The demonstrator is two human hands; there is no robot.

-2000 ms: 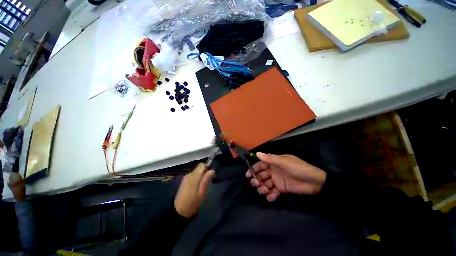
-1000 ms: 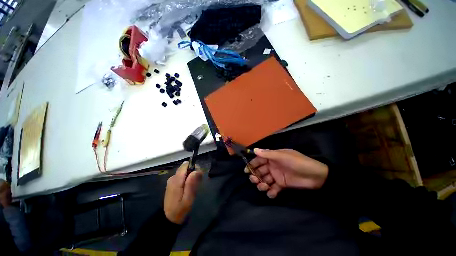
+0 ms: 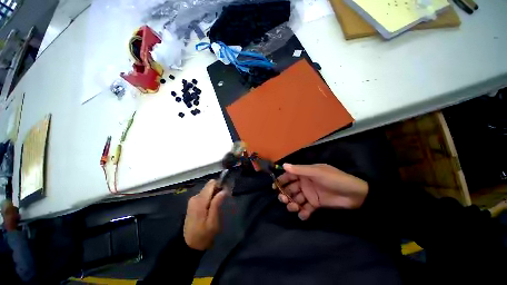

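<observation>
My left hand (image 3: 202,216) is closed on the handle of a small hammer (image 3: 234,156). The hammer is blurred, its head at the near left corner of the orange pad. My right hand (image 3: 319,189) holds pliers (image 3: 269,168), whose jaws point left to the same corner, close beside the hammer head. Any small part at the plier tips is too blurred and hidden to tell. The orange pad (image 3: 292,108) lies on a black base board (image 3: 219,89) at the table edge.
Several small black parts (image 3: 189,96) lie left of the pad. Behind are a red tape dispenser (image 3: 145,69), a blue cord bundle (image 3: 239,57) and a black heap (image 3: 250,22) in clear plastic. A pale pad (image 3: 389,14) lies right. Another person's hand (image 3: 9,216) is far left.
Since one second ago, the hammer head has moved right and slightly down, to beside the plier tips. My right hand has barely moved. The view has shifted slightly.
</observation>
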